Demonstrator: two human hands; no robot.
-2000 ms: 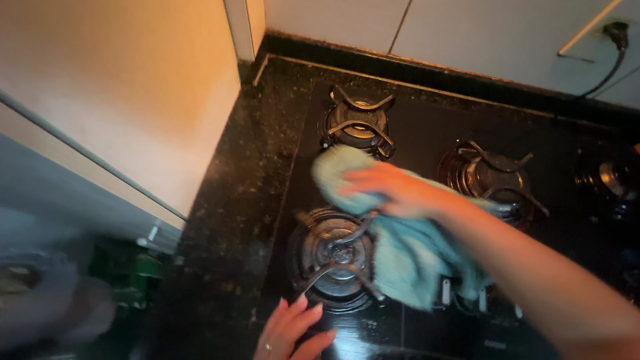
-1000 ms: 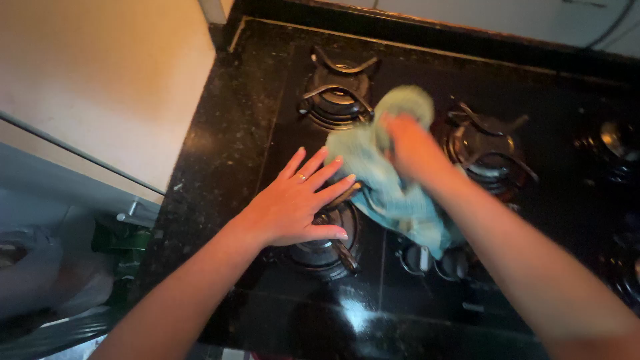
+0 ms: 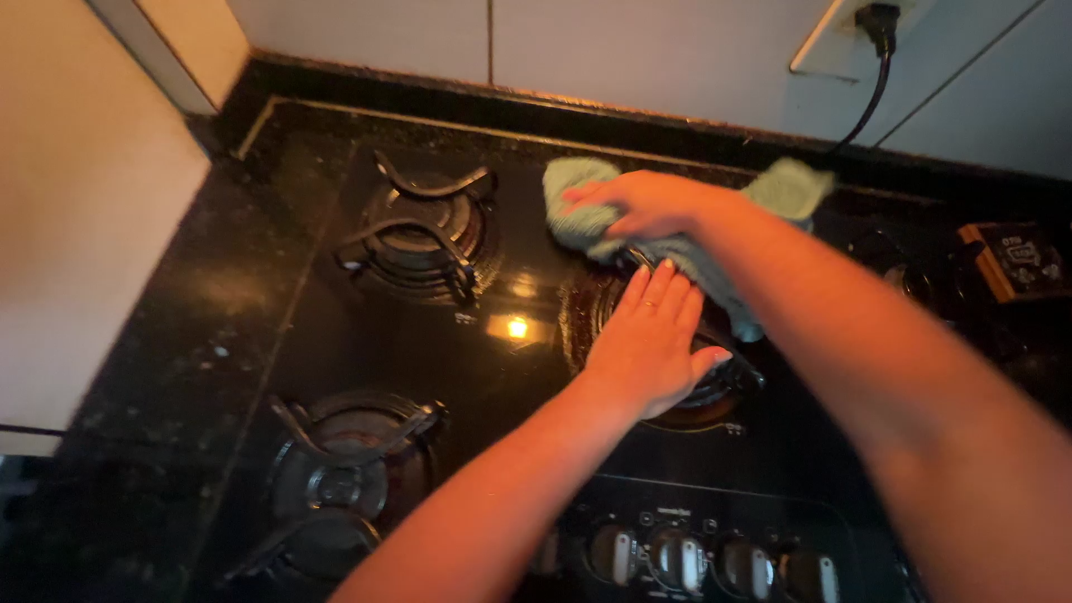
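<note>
My right hand (image 3: 649, 201) presses a pale green cloth (image 3: 582, 226) onto the black glass cooktop (image 3: 402, 352), behind the middle burner. The cloth trails under my right wrist, and one end sticks up beyond the forearm. My left hand (image 3: 657, 335) lies flat with its fingers spread over the middle burner (image 3: 712, 394), touching its pan support and wearing a ring. Part of that burner is hidden beneath the hand. To the left are a back burner (image 3: 419, 230) and a front burner (image 3: 343, 486), each with a curved metal pan support.
Several control knobs (image 3: 687, 561) line the cooktop's front. A plug with a black cord (image 3: 878, 92) sits in the wall outlet behind. At the right lies a small dark box or plaque with a wooden edge (image 3: 1017, 260). A pale cabinet side (image 3: 92, 209) stands at the left.
My left hand has gone from the front left burner to the middle burner. My right hand and the cloth have moved to the area behind that burner. The view has shifted right.
</note>
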